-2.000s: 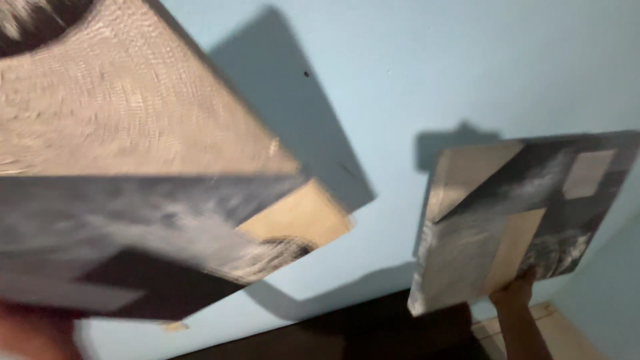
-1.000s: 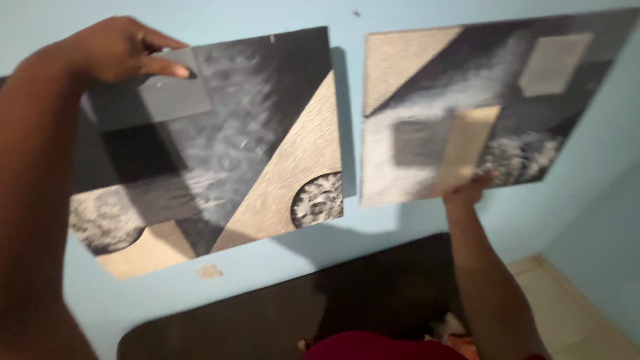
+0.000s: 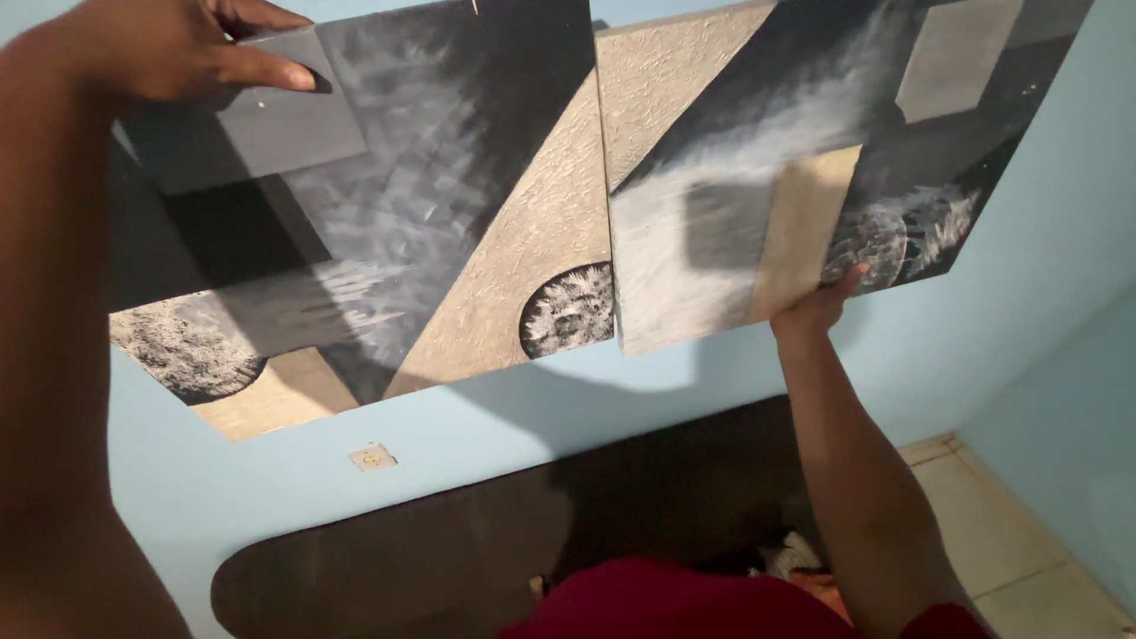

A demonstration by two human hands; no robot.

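Two square canvas paintings in black, grey, white and textured beige are against a pale blue wall, side by side. My left hand (image 3: 191, 53) grips the upper left edge of the left canvas painting (image 3: 417, 195), its thumb over a grey painted patch. My right hand (image 3: 816, 306) holds the lower edge of the right canvas painting (image 3: 710, 222), thumb on its front. The facing edges of the paintings touch or nearly touch, and the right one's lower corner sits slightly lower. My arm covers the far left of the left painting.
A wall outlet (image 3: 373, 457) is below the left painting. A long dark headboard or panel with a rounded corner (image 3: 399, 550) runs beneath the paintings. Tiled floor (image 3: 1003, 524) and a wall corner lie at right. Crumpled cloth (image 3: 803, 564) lies beyond my red shirt (image 3: 674, 603).
The gap between the two paintings has narrowed since a second ago. Two seconds ago the left painting was tilted at the far left, apart from the right one. The view has shifted.
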